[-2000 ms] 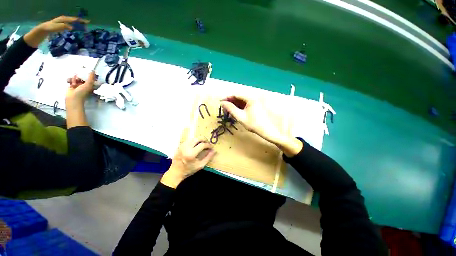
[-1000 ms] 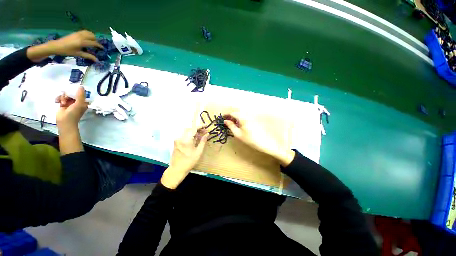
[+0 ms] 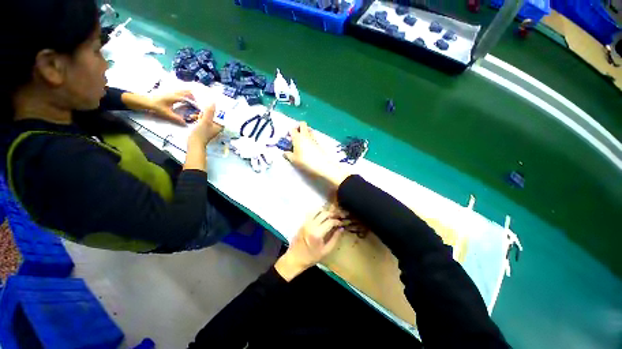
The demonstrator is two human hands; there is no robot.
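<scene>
My right hand (image 3: 305, 151) reaches out over the white sheet, fingers apart beside a small navy bag (image 3: 284, 143); whether they touch is unclear. My left hand (image 3: 317, 235) rests low at the left part of the tan cardboard mat (image 3: 382, 272), fingers curled at thin black handles (image 3: 356, 228). The handles are partly hidden by my hand and right sleeve, so a grip cannot be told. A tangled pile of black handles (image 3: 353, 148) lies at the sheet's far edge.
A person at the left holds a small dark piece (image 3: 187, 111). Near them are a navy bag heap (image 3: 239, 80), a white bottle (image 3: 286, 88), black-handled scissors (image 3: 258, 127) and white gloves (image 3: 252, 151). Beyond the green belt (image 3: 436, 136) are a tray (image 3: 470, 31) and blue bin (image 3: 320, 15).
The view has turned left. My right hand has left the handles on the cardboard and moved out to the navy bag near the scissors. My left hand stays by the handles.
</scene>
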